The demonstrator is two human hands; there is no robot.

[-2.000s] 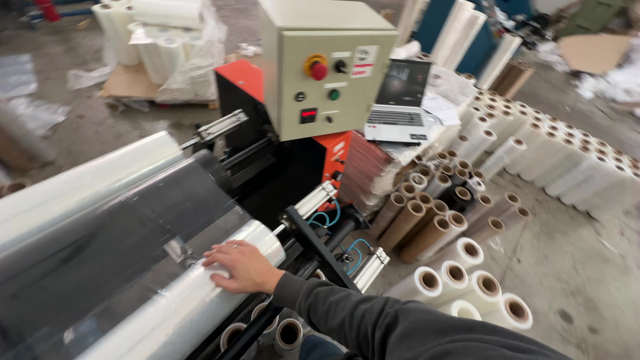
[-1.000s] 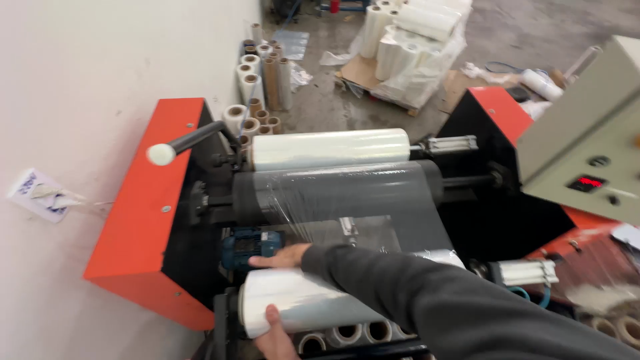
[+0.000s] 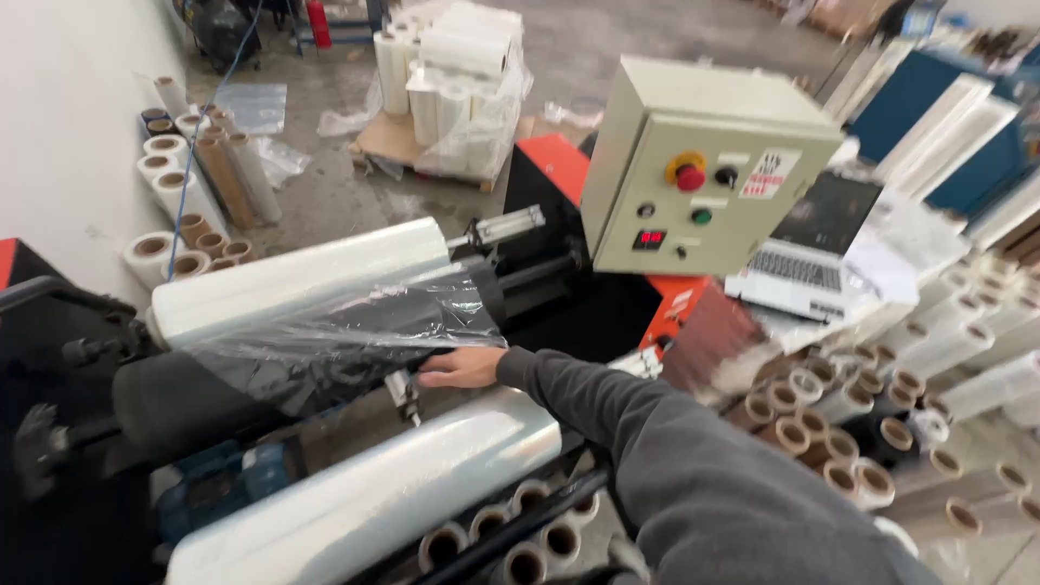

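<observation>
My right hand (image 3: 463,367), in a dark grey sleeve, reaches in from the lower right to the edge of a loose clear plastic film (image 3: 374,313). The film lies over the black roller (image 3: 187,398) of an orange and black film-winding machine. Whether the fingers pinch the film cannot be told. Behind the roller lies a large roll of clear film (image 3: 301,280); nearer me is a second film roll (image 3: 374,487), just below the hand. A small pneumatic cylinder (image 3: 400,390) is beside the fingertips. My left hand is not in view.
A beige control box (image 3: 707,187) with a red emergency stop button stands right of the rollers. Beside it a laptop (image 3: 800,272) rests on a table. Several film rolls and cardboard cores (image 3: 792,435) stand at the right, more by the left wall. A wrapped pallet of rolls (image 3: 455,89) is behind.
The film no longer spans to the near roll; its edge lies on the black roller. My left hand has left the view, and my right hand has moved off the near roll. The view has swung right.
</observation>
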